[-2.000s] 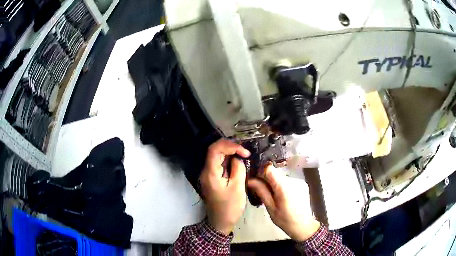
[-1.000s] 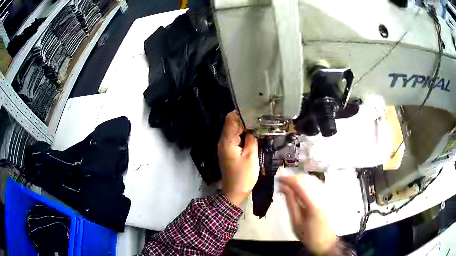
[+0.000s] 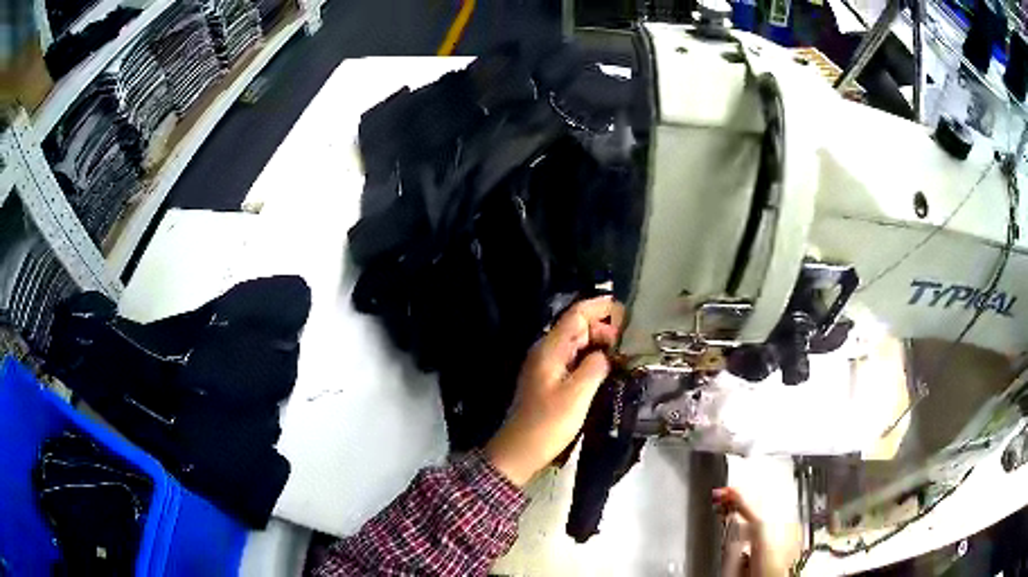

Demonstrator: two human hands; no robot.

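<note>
A black garment piece [image 3: 600, 479] lies at the needle area, its narrow end hanging toward the table's front edge. My left hand [image 3: 560, 383] pinches black cloth just left of the needle area, its fingertips partly hidden by the machine head [image 3: 705, 192]. My right hand [image 3: 762, 527] is lower right, away from the cloth, fingers bent and apart, partly washed out by glare; it appears empty. The presser foot area [image 3: 676, 372] shows shiny metal parts above the needle plate [image 3: 674, 415]. A large black pile of pieces [image 3: 473, 214] lies behind and left of the head.
A second black pile [image 3: 214, 383] lies on the left table section [image 3: 192, 254], beside a blue bin [image 3: 180, 524] holding black cloth. Shelves of stacked cloth [image 3: 135, 101] stand at far left. A whitish sheet [image 3: 834, 394] lies right of the needle.
The view has shifted, so the machine head sits further right. My right hand has moved from the cloth toward the lower right. My left hand stays at the cloth; the piece's narrow end is now uncovered.
</note>
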